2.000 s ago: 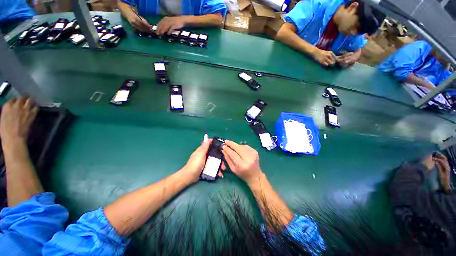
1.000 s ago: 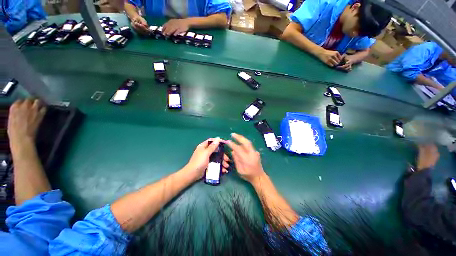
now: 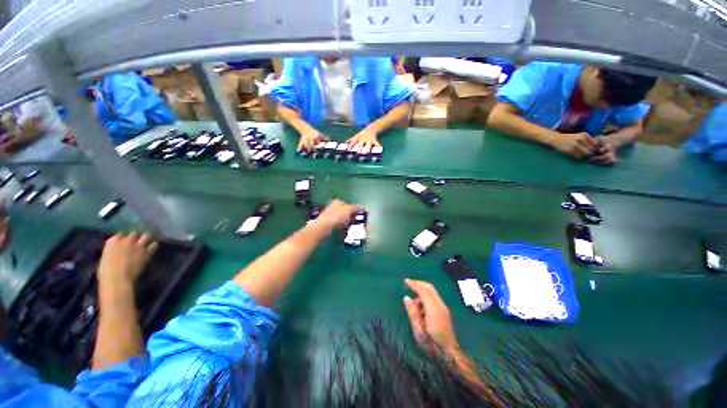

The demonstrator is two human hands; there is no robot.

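Note:
My left hand (image 3: 338,213) reaches out over the green belt, fingertips at the upper end of a black handheld unit (image 3: 355,230) with a white rectangle. Whether the fingers still grip it cannot be told. Another unit (image 3: 314,213) is partly hidden behind this hand. My right hand (image 3: 430,312) is empty above the near green surface, fingers apart. The blue tray (image 3: 575,300) holds a heap of white loops (image 3: 532,288), to the right of my right hand. A unit (image 3: 466,280) lies just left of the tray, with a thin white loop at its lower end.
More units lie on the belt (image 3: 383,191), including one (image 3: 429,237) beyond my right hand. A large black tray (image 3: 187,259) is at left, with a neighbour's hand (image 3: 123,259) over it. Facing workers handle units. A grey post (image 3: 104,135) stands at left; a socket strip (image 3: 438,20) is overhead.
My left hand has moved forward from near my body to the belt, where an additional unit now lies. My right hand has separated from it. The view has tilted up and shifted left.

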